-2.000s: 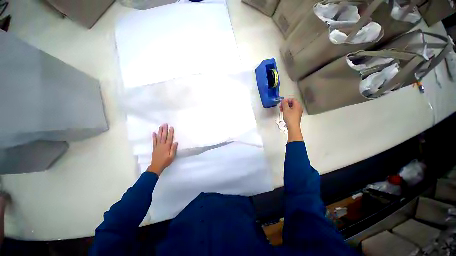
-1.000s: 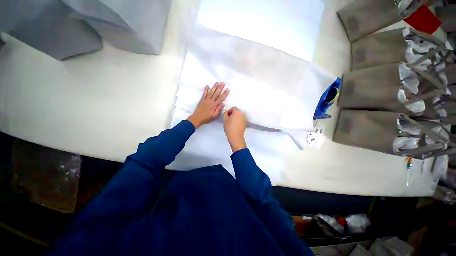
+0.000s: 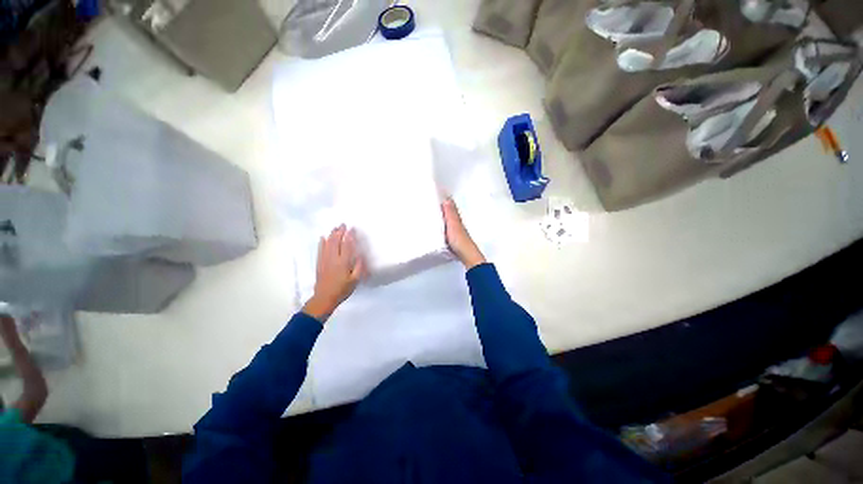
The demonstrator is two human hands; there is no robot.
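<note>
A bag wrapped in white tissue paper [image 3: 388, 189] lies flat in front of me on a stack of white tissue sheets [image 3: 397, 331]. My left hand [image 3: 338, 269] rests on its lower left part with the fingers extended. My right hand [image 3: 458, 233] lies along its right side, partly hidden by the paper's edge; whether it grips the paper is unclear. The blue tape dispenser [image 3: 522, 159] stands to the right of the paper. Small white labels with dark print [image 3: 562, 223] lie beside it.
Taupe bags with tissue-stuffed tops [image 3: 625, 161] stand at the right. Tissue-wrapped bags [image 3: 161, 189] stand at the left. An unwrapped taupe bag [image 3: 218, 38] and a blue tape roll [image 3: 396, 21] are at the back. Another person's arm [image 3: 26, 373] shows at the far left.
My hands have moved apart from near the middle fold to the wrapped bag's left and right sides. The camera view has turned, bringing the tape roll and another person's arm into view.
</note>
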